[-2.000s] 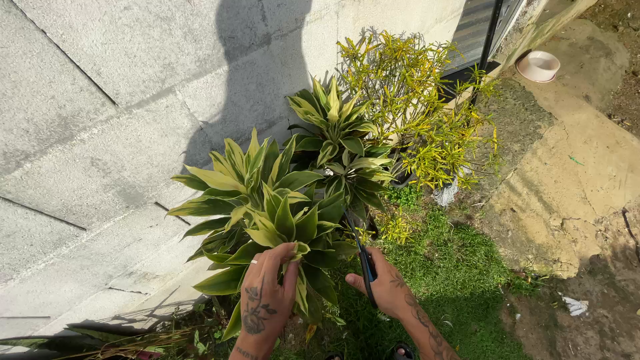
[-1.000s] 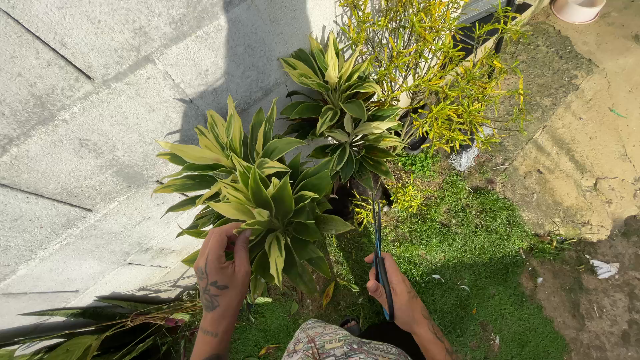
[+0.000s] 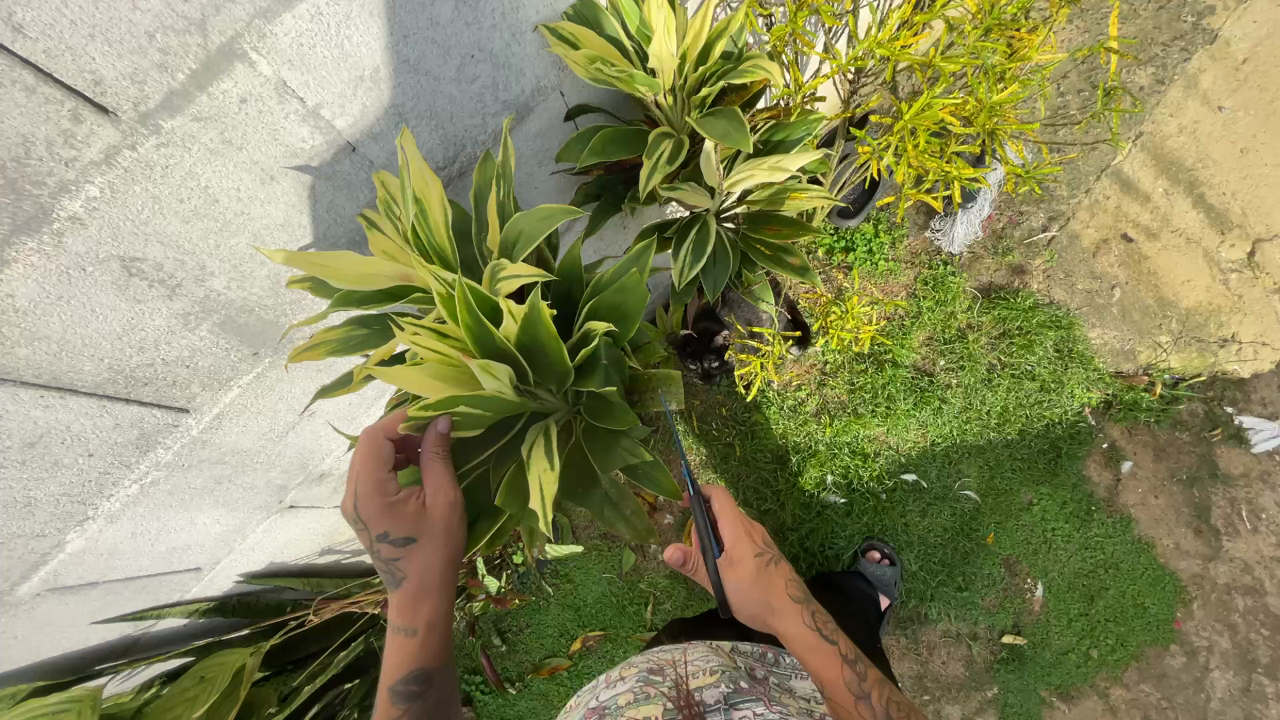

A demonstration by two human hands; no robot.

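Note:
A leafy plant with green leaves edged in pale yellow [image 3: 530,360] stands by the wall. My left hand [image 3: 410,500] pinches one of its leaves between thumb and fingers at the lower left. Dark-handled scissors [image 3: 705,540] are in my right hand [image 3: 740,565], at the plant's lower right. Their narrow blades point up and left, beside a squarish, cut-looking leaf end [image 3: 657,389]. Whether the blades touch it, I cannot tell.
A rough pale block wall [image 3: 180,250] rises on the left. Behind are more variegated plants [image 3: 700,200] and a yellow-leaved shrub [image 3: 930,90]. A dark cat [image 3: 708,345] is low under the leaves. Grass [image 3: 950,400] meets bare ground; long-leaved plants [image 3: 220,650] fill the lower left.
The view has moved closer to the plant. The scissors, pointing at the plants behind one second ago, now tilt toward the near plant's right side. My left hand stays at its leaves.

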